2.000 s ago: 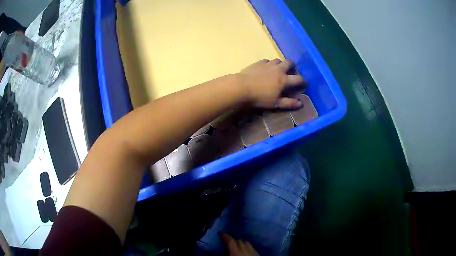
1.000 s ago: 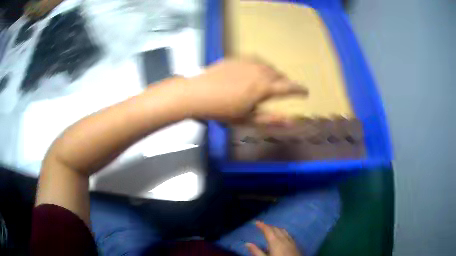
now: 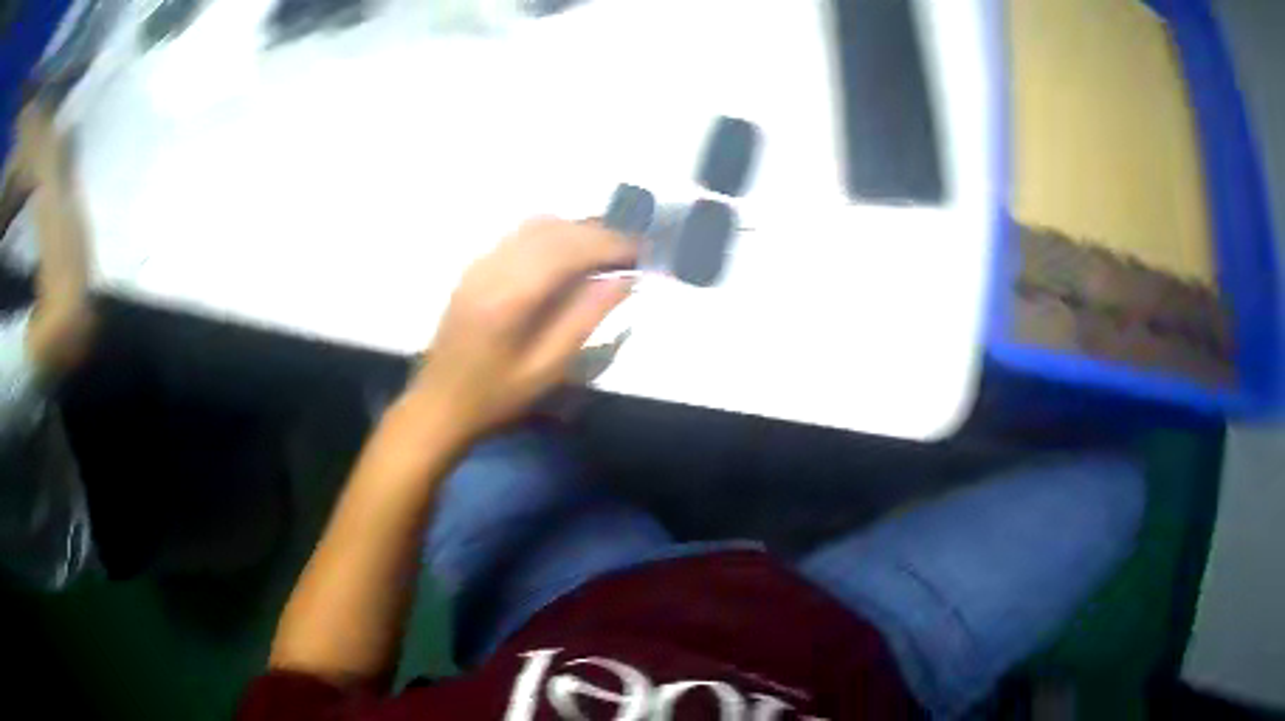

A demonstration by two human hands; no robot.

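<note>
My left hand (image 3: 529, 303) is over the white table near its front edge, thumb and fingertips pointing right. The fingertips are at a small black pad (image 3: 630, 209); blur hides whether they touch or hold it. Two more black rounded pads, an upper one (image 3: 729, 155) and a lower one (image 3: 703, 241), lie just right of the fingertips. A greyish blur shows between the fingertips and the lower pad. My right hand is not in view.
A blue tray (image 3: 1113, 378) stands right of the table, with brownish pieces (image 3: 1127, 303) along its near end and a yellow liner (image 3: 1106, 127). A black phone (image 3: 888, 106) lies near the table's right edge. Another person's arm (image 3: 59, 254) is at far left.
The view has swung left from the tray to the table. My left hand has left the tray and is now by the black pads. My right hand has gone out of view.
</note>
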